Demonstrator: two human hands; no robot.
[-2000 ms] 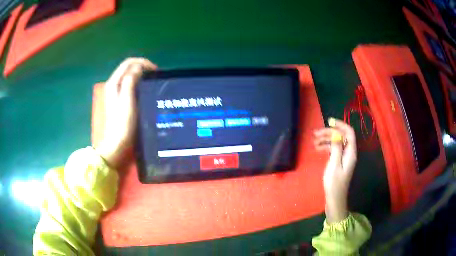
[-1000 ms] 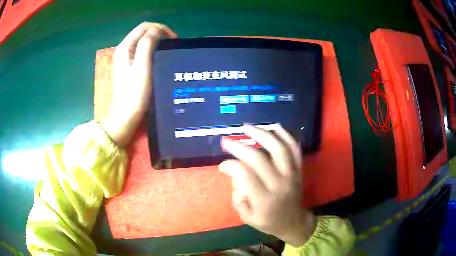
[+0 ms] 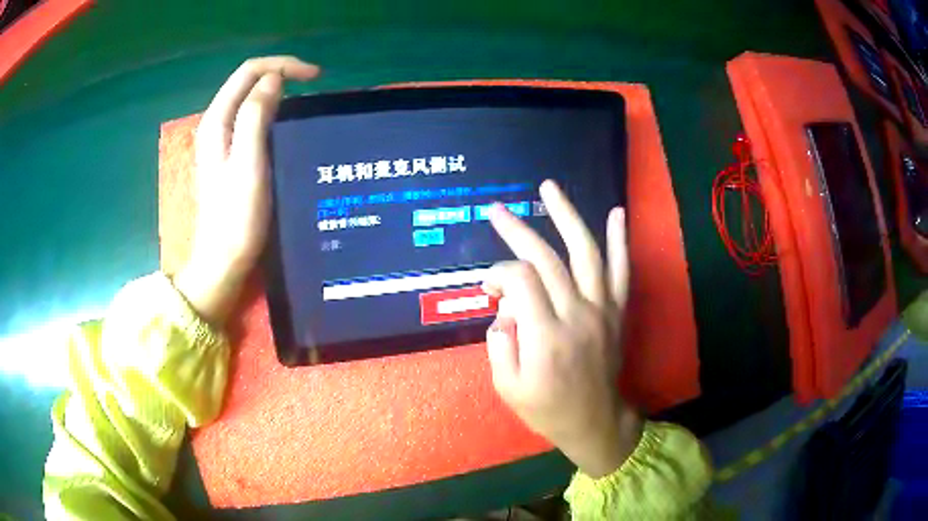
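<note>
A black tablet (image 3: 377, 254) lies on an orange-red foam tray (image 3: 356, 432) in front of me. Its dark lit screen shows a white Chinese heading, small blue buttons, a long white bar and a red button. My left hand (image 3: 232, 193) grips the tablet's left edge, with its fingers at the top left corner. My right hand (image 3: 565, 336) is over the lower right of the screen with its fingers spread. One fingertip is at the blue buttons; whether it touches the glass I cannot tell. The hand partly hides the bar and the red button.
At right, another foam tray (image 3: 786, 224) holds a dark tablet (image 3: 850, 224). A coiled red cable (image 3: 748, 214) lies on the green surface (image 3: 407, 41) beside it. More foam trays and tablets stand at the far right. Foam shows at the top left.
My right hand has come from beside the tablet to over its screen, and its fingers have since spread towards the blue buttons. My left hand keeps its hold on the left edge.
</note>
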